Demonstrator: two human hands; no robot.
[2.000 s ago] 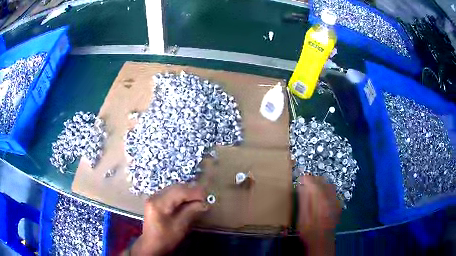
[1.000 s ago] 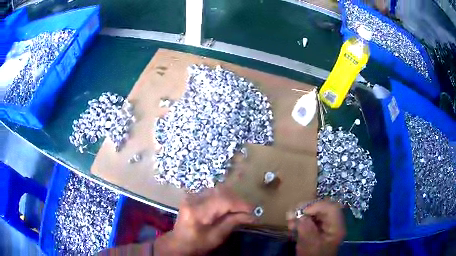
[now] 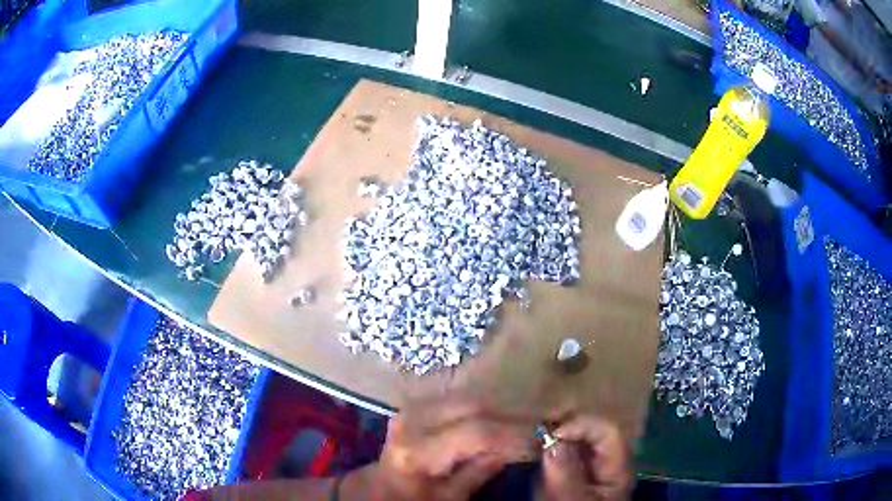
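My left hand (image 3: pixel 455 445) is over the near edge of the cardboard (image 3: pixel 606 342), blurred, its fingertips at a small silvery metal part (image 3: pixel 546 437). My right hand (image 3: pixel 590 458) meets it from the right and pinches the same small part. Whether it is one piece or two joined is too small to tell. A big heap of metal ring parts (image 3: pixel 450 245) lies on the cardboard beyond my hands. A heap of metal cap parts (image 3: pixel 709 342) lies right of the cardboard. A tiny white cup (image 3: pixel 568 348) stands on the cardboard just beyond my right hand.
A smaller parts heap (image 3: pixel 240 217) lies at the left. A white glue bottle (image 3: pixel 643 217) and a yellow bottle (image 3: pixel 722 152) are at the upper right. Blue bins of parts stand left (image 3: pixel 147 117), right (image 3: pixel 804 294) and below the bench edge (image 3: pixel 112 411). A blue stool (image 3: pixel 29 362) is lower left.
My hands have come together; before they were apart, a ring in the left fingers and a small part in the right. The view has shifted, so the bench items appear further right.
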